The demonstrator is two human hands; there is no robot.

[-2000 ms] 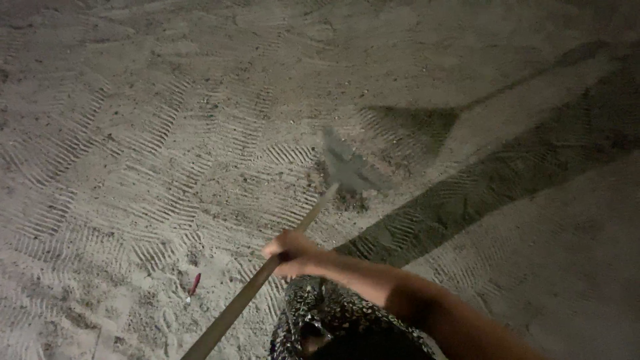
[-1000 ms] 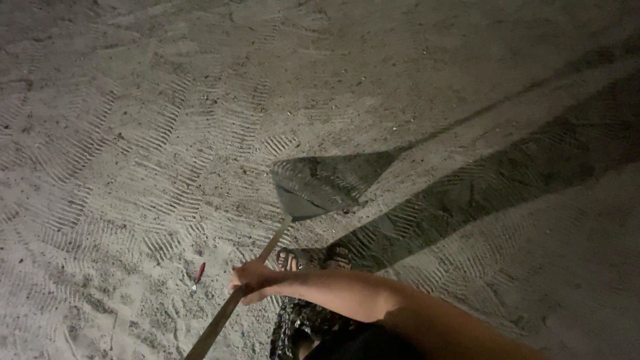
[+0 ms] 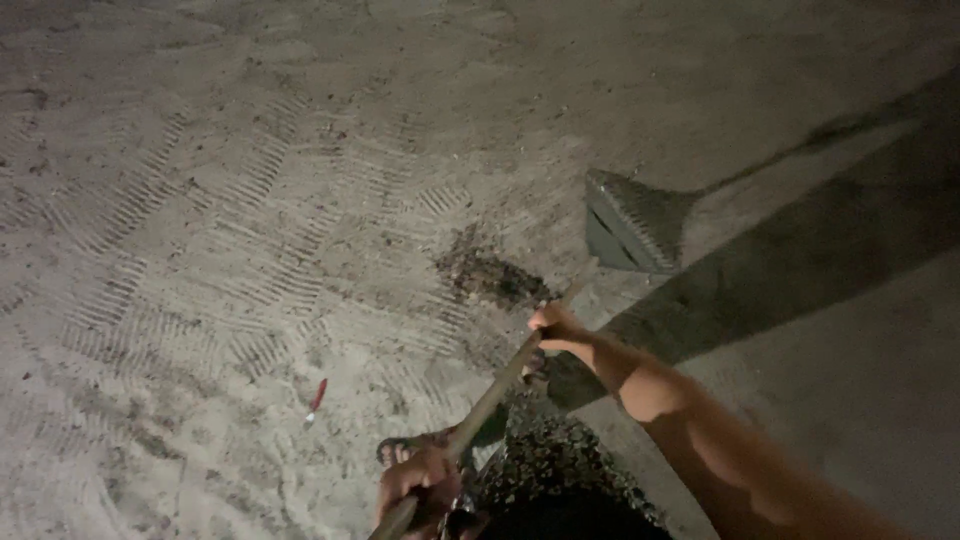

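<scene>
A rake with a wooden handle (image 3: 491, 397) and a wide triangular grey head (image 3: 622, 232) reaches away from me to the right. My right hand (image 3: 555, 324) grips the handle toward its head end. Near the bottom edge, my left hand (image 3: 420, 484) is closed around the lower part of the same handle. The toothed edge of the head faces the upper right, at or just over the sandy ground; contact cannot be told. A small heap of dark debris (image 3: 491, 274) lies left of the head.
Sandy ground (image 3: 247, 150) with many rake-tooth marks spreads all around. A small red-handled object (image 3: 318, 401) lies at the lower left. My sandaled foot (image 3: 394, 450) stands beside my left hand, the other behind the handle. Long shadows cross the right side.
The rake head and my right hand have moved to the right since a second ago. The debris heap now shows uncovered. My left hand has come into view on the handle.
</scene>
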